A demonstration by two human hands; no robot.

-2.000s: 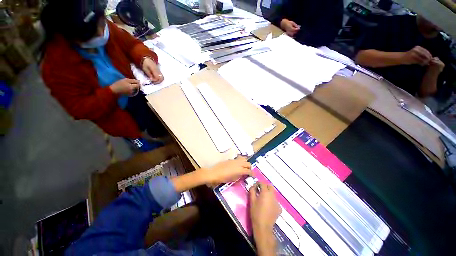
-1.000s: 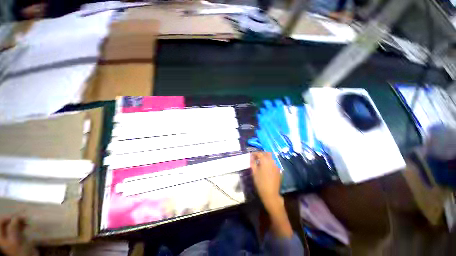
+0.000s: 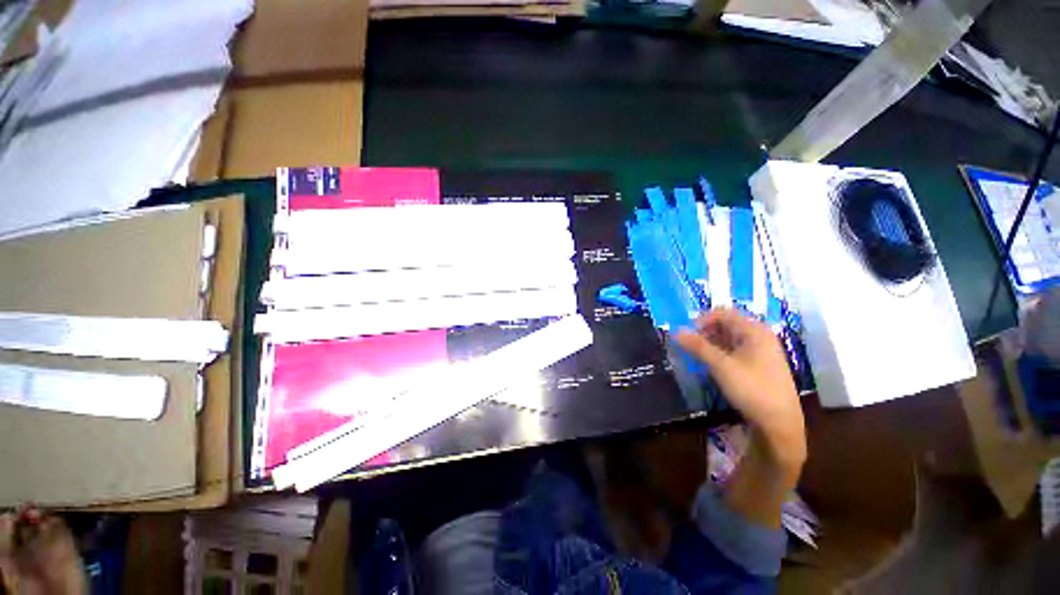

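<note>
My right hand [image 3: 753,378] is over the lower end of a fanned pile of blue strips [image 3: 666,279], fingers curled and touching them; whether it grips one cannot be told. My left hand [image 3: 38,556] is at the lower left edge, cut off and blurred, beside the cardboard sheets. Long white strips [image 3: 419,242] lie in rows on a glossy pink-and-black printed sheet [image 3: 523,198]. Below them more white strips [image 3: 436,401] lie slanted, overlapping. A small curled blue piece [image 3: 622,298] lies left of the pile.
A white box [image 3: 866,337] right of the pile bears a coiled black wire [image 3: 889,227]. Cardboard sheets [image 3: 93,465] at the left hold two white strips [image 3: 99,391]. Large white paper [image 3: 116,93] lies upper left. A pale bar [image 3: 878,81] slants across the upper right.
The view has swung from the left worker to the bench. My right hand has left the slanted white strip and moved right to the blue pile. My left hand has moved off to the left.
</note>
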